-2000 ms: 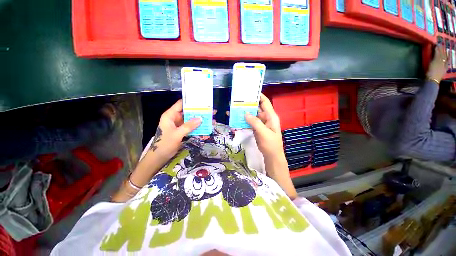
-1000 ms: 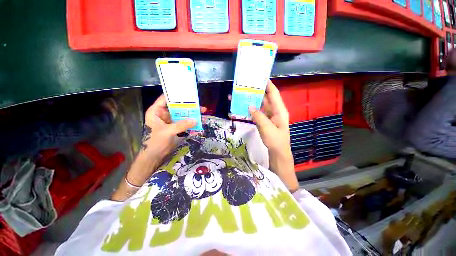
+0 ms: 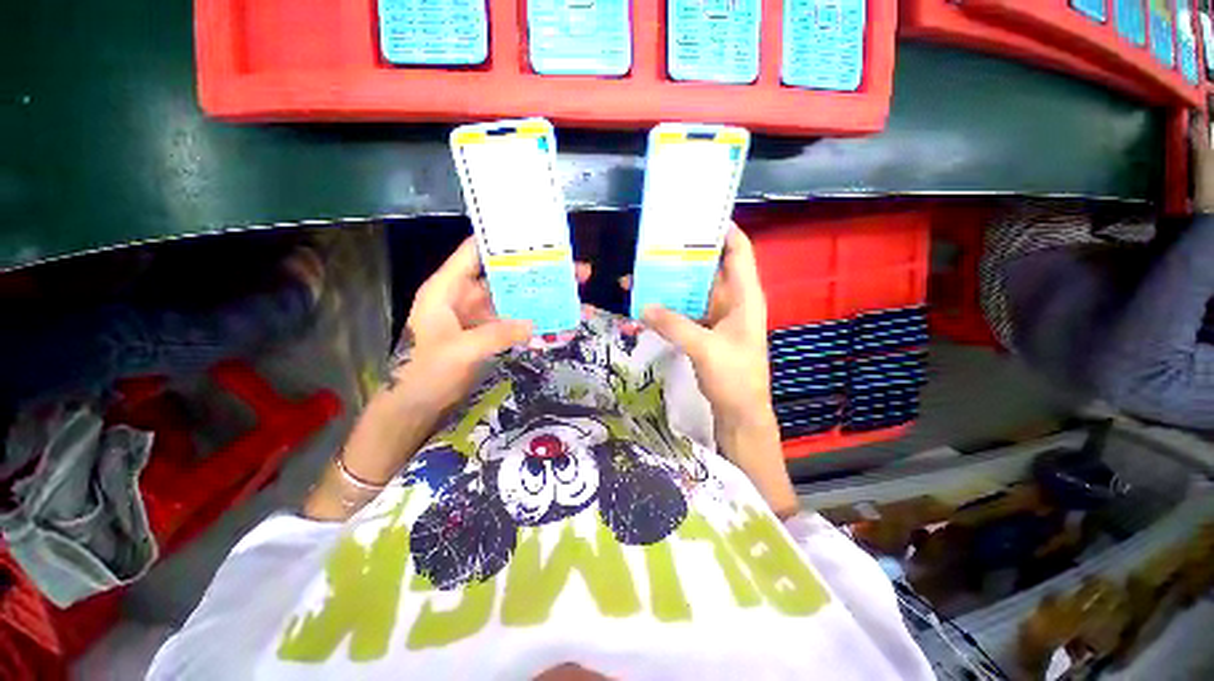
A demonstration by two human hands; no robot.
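Observation:
My left hand [image 3: 453,319] holds a light blue keypad phone [image 3: 521,220] upright, its thumb at the phone's lower edge. My right hand [image 3: 726,319] holds a second such phone [image 3: 690,200], its thumb at the lower left corner. Both phones show a white screen area with yellow bands above a light blue keypad, and they do not touch each other. They are held in front of the bench edge, their tops close to the near rim of a red phone tray [image 3: 533,101]. The tray holds several phones face up and is cut off by the top edge.
The dark green bench [image 3: 100,160] runs across the view. More red trays with phones [image 3: 1052,51] lie at the upper right. Below the bench, a red bin [image 3: 852,253] holds dark slim pieces [image 3: 888,366]. A person's sleeve [image 3: 1132,319] is at the right. Grey cloth [image 3: 80,506] lies on red plastic at the left.
Compared with a second ago, the left phone has moved up and right, nearer the right phone. The right phone has dropped slightly. Both thumbs have shifted from the keys to the phones' lower edges.

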